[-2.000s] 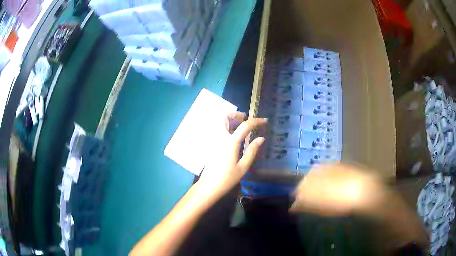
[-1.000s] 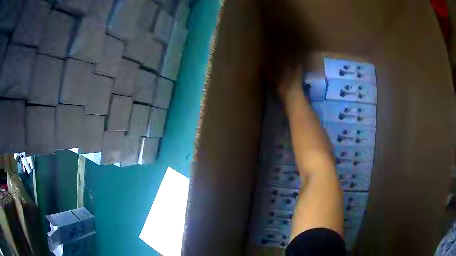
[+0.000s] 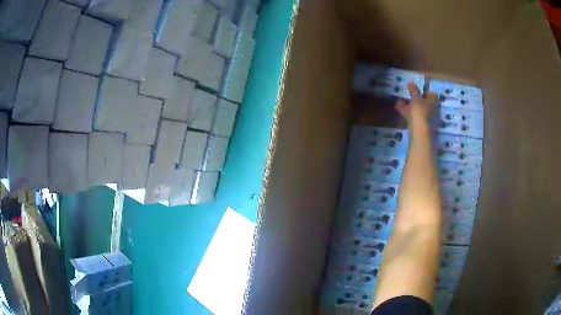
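My right hand (image 3: 419,103) reaches deep into the large open brown carton (image 3: 517,184). Its fingers are apart and touch the tops of the small white-blue printed boxes at the far end; no box is visibly gripped. The boxes (image 3: 456,151) lie flat in two columns on the carton's inside. In the left column, a brown gap separates the farthest box (image 3: 378,80) from the row nearer me. My forearm covers part of both columns. My left hand is out of the picture.
A tall block of greyish-white stacked boxes (image 3: 126,114) stands on the green bench (image 3: 160,246) left of the carton. A white sheet (image 3: 224,264) lies by the carton's wall. More printed boxes (image 3: 104,277) and folded brown cardboard (image 3: 31,258) show at lower left.
Both hands showed near the carton's near end two seconds ago; my left has left view. Since one second ago, my right hand has moved right, and a box shows at the left column's far end.
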